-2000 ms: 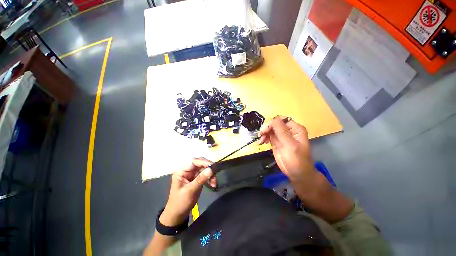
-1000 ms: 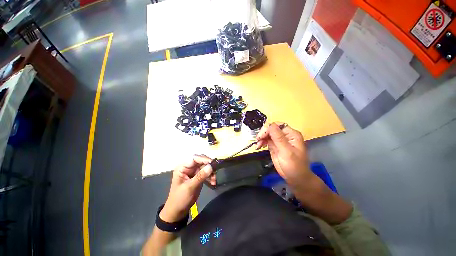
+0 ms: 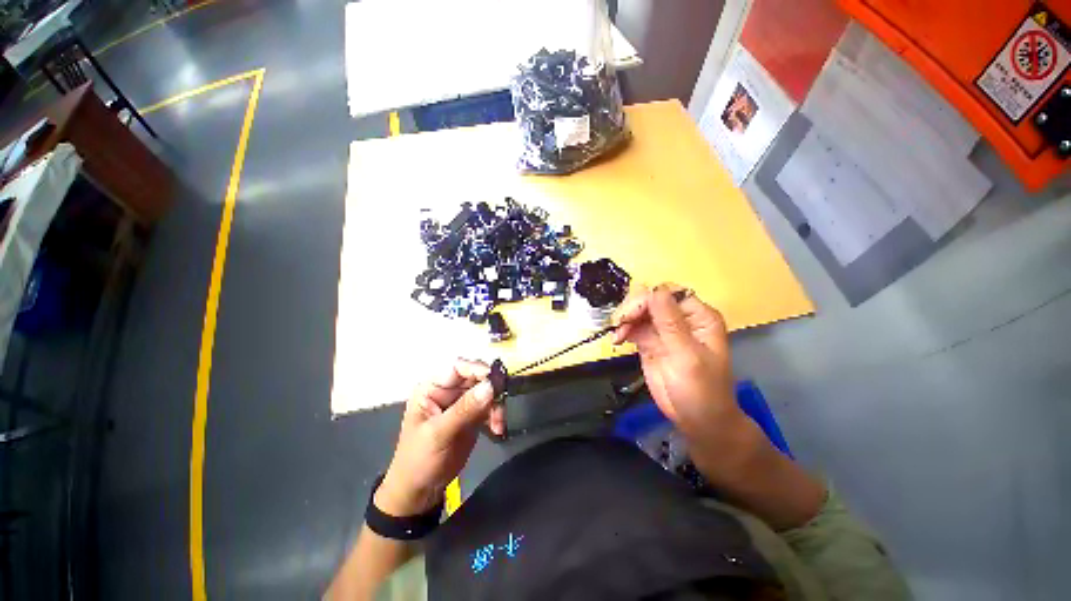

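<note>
My left hand (image 3: 442, 419) pinches a small black part (image 3: 499, 378) between thumb and fingers, just off the table's near edge. My right hand (image 3: 681, 352) holds a thin dark brush (image 3: 564, 351) in its fingertips. The brush slants down left and its tip is at or very near the part; contact is unclear. A small cup (image 3: 601, 285) with dark contents stands just beyond my right fingertips. A loose pile of black parts (image 3: 487, 258) lies left of the cup.
The yellow-tan table (image 3: 687, 176) carries a clear bag of black parts (image 3: 570, 112) at its far end. A white table (image 3: 435, 53) stands beyond. A blue bin (image 3: 763, 417) is below my right forearm. An orange machine (image 3: 940, 59) is at upper right.
The part in my left hand has turned more upright, showing more of its face. The brush has shifted slightly and its tip remains by the part. The view has moved a little.
</note>
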